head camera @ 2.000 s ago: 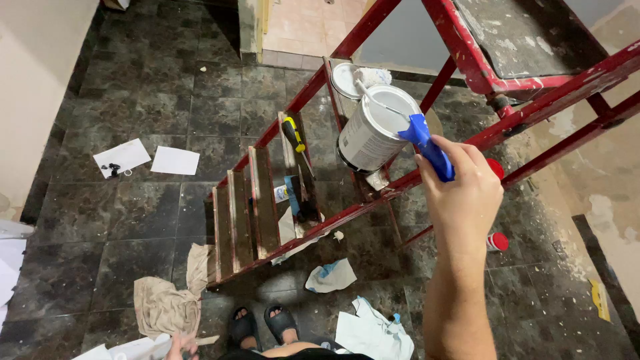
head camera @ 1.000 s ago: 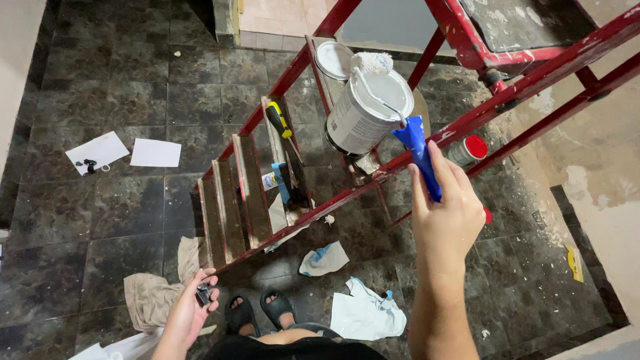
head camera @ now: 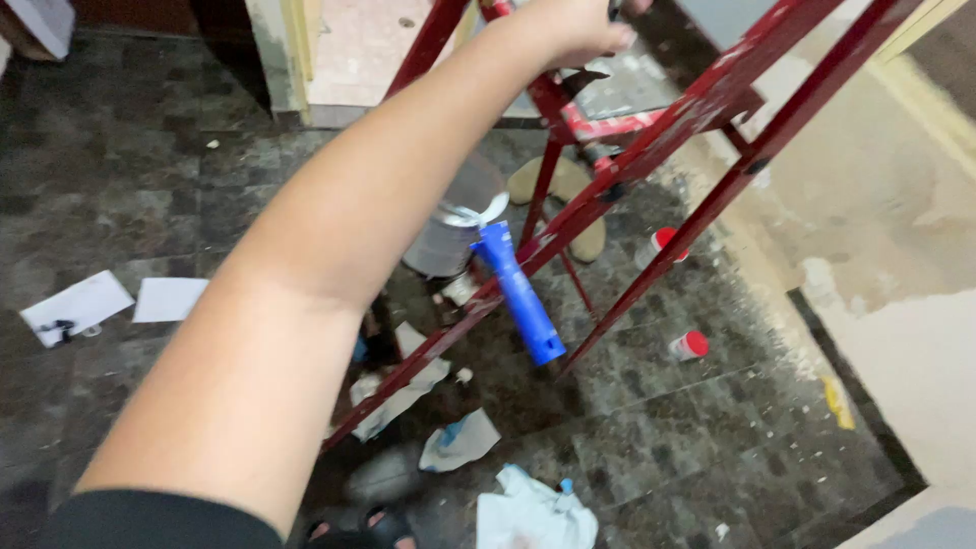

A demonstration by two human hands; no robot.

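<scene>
My left arm crosses the view from the lower left, and my left hand [head camera: 591, 38] is at the top edge, above the red metal ladder's [head camera: 560, 114] upper platform. A small dark object shows by its fingers, but the grip is partly cut off and blurred. My right hand is not clearly in view. The blue handle of a paint roller [head camera: 522, 293] sticks out of the paint bucket [head camera: 438, 248] and over the ladder's side rail, with no hand on it. My left forearm hides part of the bucket and most of the ladder's steps.
Two white sheets [head camera: 169, 300] lie on the dark tiled floor at left. Crumpled paper [head camera: 461, 441] and a white cloth or plastic [head camera: 534, 515] lie near my sandals. Red-lidded containers [head camera: 690, 345] stand at right, near a yellow item [head camera: 839, 402] by the wall.
My right hand has let go of the blue roller handle. My left hand, low at left one second ago, has moved up and across to the ladder's top. The view has shifted.
</scene>
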